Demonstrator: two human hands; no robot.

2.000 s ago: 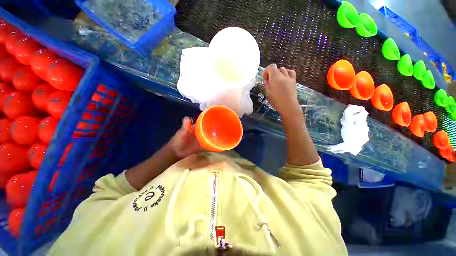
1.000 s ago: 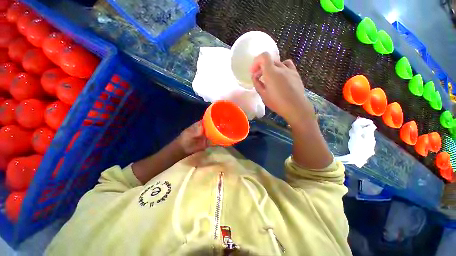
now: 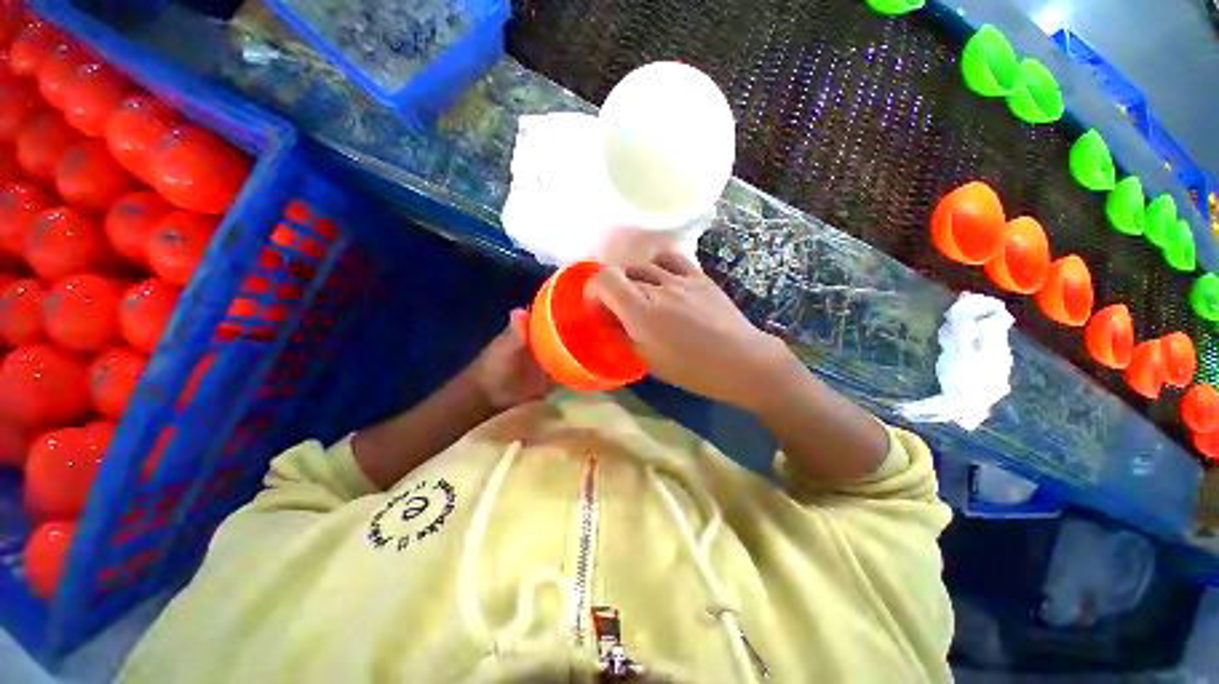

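An orange shell (image 3: 572, 350) is held open side up in front of my chest. My left hand (image 3: 511, 361) grips it from its left side. My right hand (image 3: 675, 314) is over the shell, its fingertips at or inside the opening. Whether those fingertips hold a small part cannot be seen. The white cup (image 3: 668, 140) stands just beyond on a crumpled white rag (image 3: 551, 187), its wide mouth showing. Small silvery bits (image 3: 789, 254) lie scattered on the ledge to the right of the cup.
A blue crate (image 3: 214, 287) full of orange shells is at the left. A blue parts tray (image 3: 448, 78) is at the upper left. A second white rag (image 3: 976, 358) lies on the ledge (image 3: 1069, 434). The mesh conveyor (image 3: 856, 134) beyond carries orange and green shells.
My right hand moved from the ledge to the white cup's mouth, then down to the orange shell. My left hand kept hold of the shell. The belt's shells have shifted in view.
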